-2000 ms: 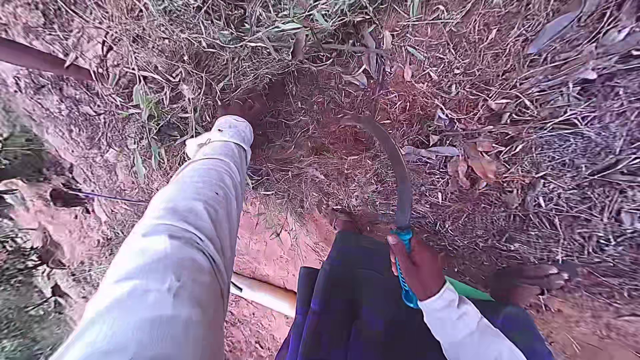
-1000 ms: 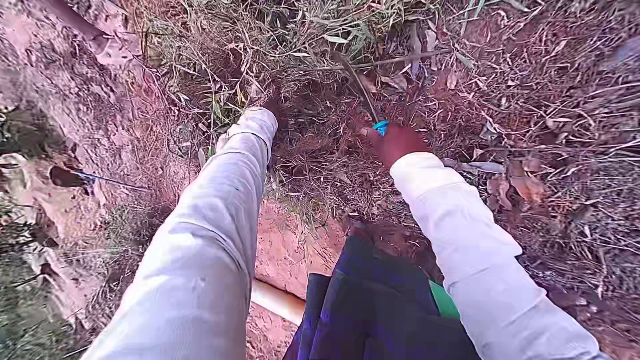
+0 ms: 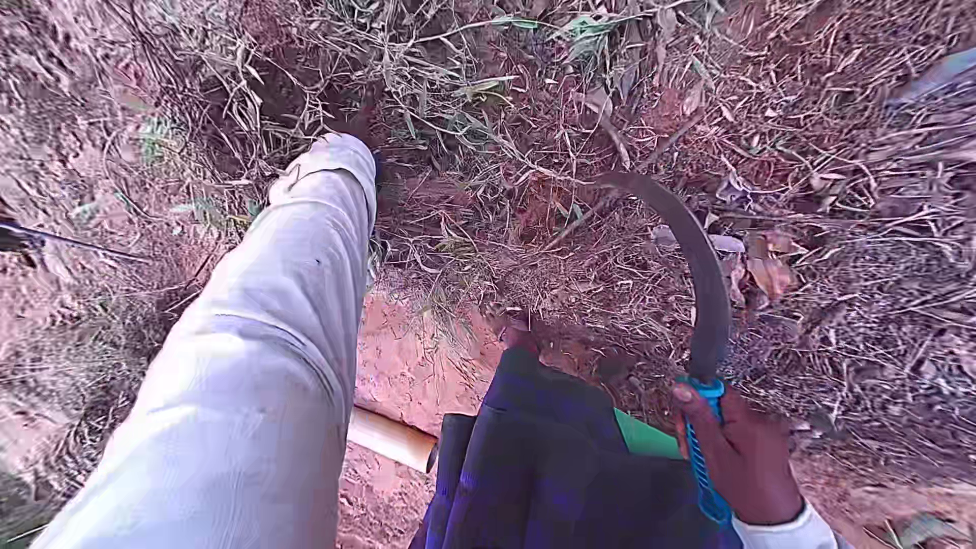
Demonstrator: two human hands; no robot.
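My right hand [image 3: 743, 450] is closed around the blue handle of a sickle [image 3: 709, 297], at the lower right. The sickle's dark curved blade points up, its tip bending left over the dry grass. My left arm, in a pale sleeve, reaches up from the lower left. Beyond its cuff, my left hand [image 3: 354, 126] is mostly hidden in shadow among the cut grass and weeds [image 3: 450, 99], so its fingers cannot be made out.
Dark cloth [image 3: 564, 457] covers my legs at the bottom, with a green piece [image 3: 644, 436] beside it. A pale pole [image 3: 393, 438] lies on bare reddish soil [image 3: 427, 351]. Dry leaves [image 3: 770, 274] and straw spread to the right.
A second ago my right hand and the sickle were up in the grass near my left hand; now they are back at the lower right, with the whole blade showing.
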